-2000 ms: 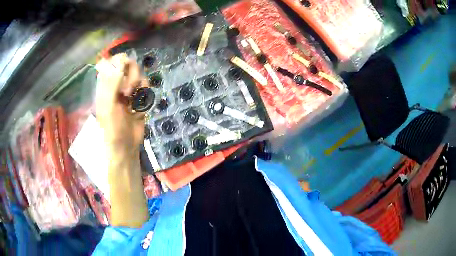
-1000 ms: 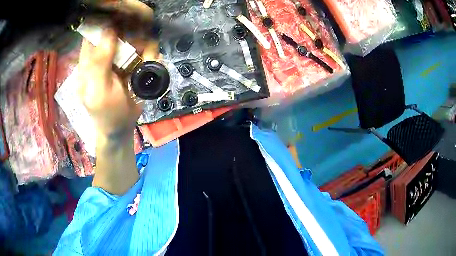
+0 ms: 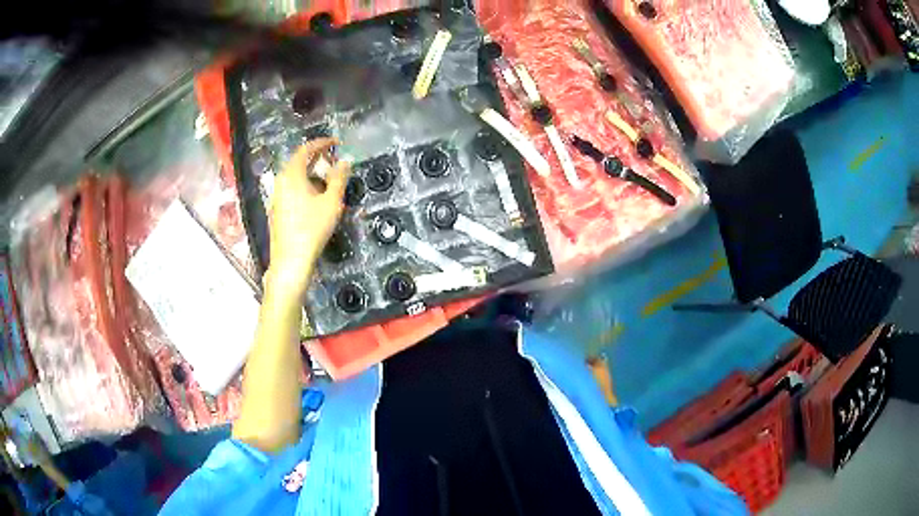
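Note:
A black parts tray (image 3: 464, 293) under clear film lies in front of me, with round dark watch heads (image 3: 434, 162) in its pockets and pale label strips (image 3: 495, 240) beside some. My left hand (image 3: 307, 207) is over the tray's left part, its fingers curled round a small dark watch head (image 3: 320, 183), partly hidden by the fingers. Of my right hand, at most a small skin-coloured sliver (image 3: 602, 381) shows beside the blue jacket; its fingers are not visible.
A red tray (image 3: 388, 341) lies under the black one. A film-covered red tray (image 3: 574, 217) at right holds strapped watches (image 3: 630, 179). A white paper sheet (image 3: 197, 297) lies left. A black chair (image 3: 763, 217) and red trays (image 3: 741, 438) stand at right.
My left hand has gone from holding a watch head up close to the camera down to the tray. The view has shifted, so more of the tray and paper sheet shows.

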